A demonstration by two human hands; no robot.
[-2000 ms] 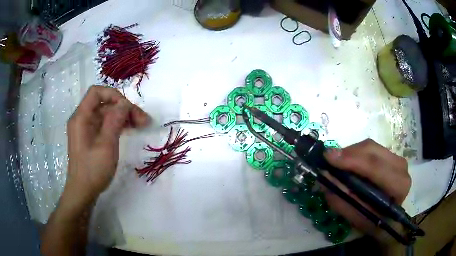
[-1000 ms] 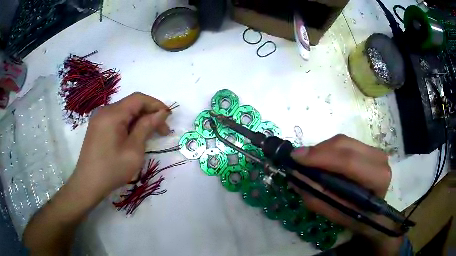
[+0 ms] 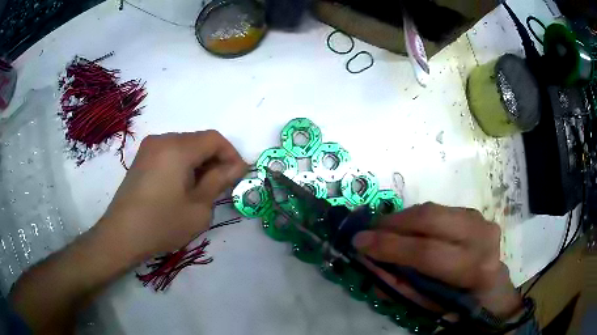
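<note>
The green PCB panel (image 3: 301,137) lies on the white sheet in front of me. My right hand (image 3: 432,252) holds the soldering iron (image 3: 304,199), its tip at the left edge of a ring board in the second row. My left hand (image 3: 186,190) is beside that board, thumb and forefinger pinched on a wire lead (image 3: 254,168) whose end meets the board near the tip. Most of the lead is hidden by my fingers. Other dark leads (image 3: 226,223) stick out left from the panel. A small batch of red-black leads (image 3: 175,265) lies below my left hand.
A dense lead pile (image 3: 101,108) lies upper left. A round tin with amber contents (image 3: 231,27) and two dark loops (image 3: 360,62) are at the top. A squat yellowish container (image 3: 501,95), a black box (image 3: 556,150) and a green reel (image 3: 568,52) stand right. Clear bumpy plastic (image 3: 33,196) lies left.
My left hand has moved right to the panel with the lead, whose end now meets the board. The iron tip stays at the same ring board. The whole view has shifted.
</note>
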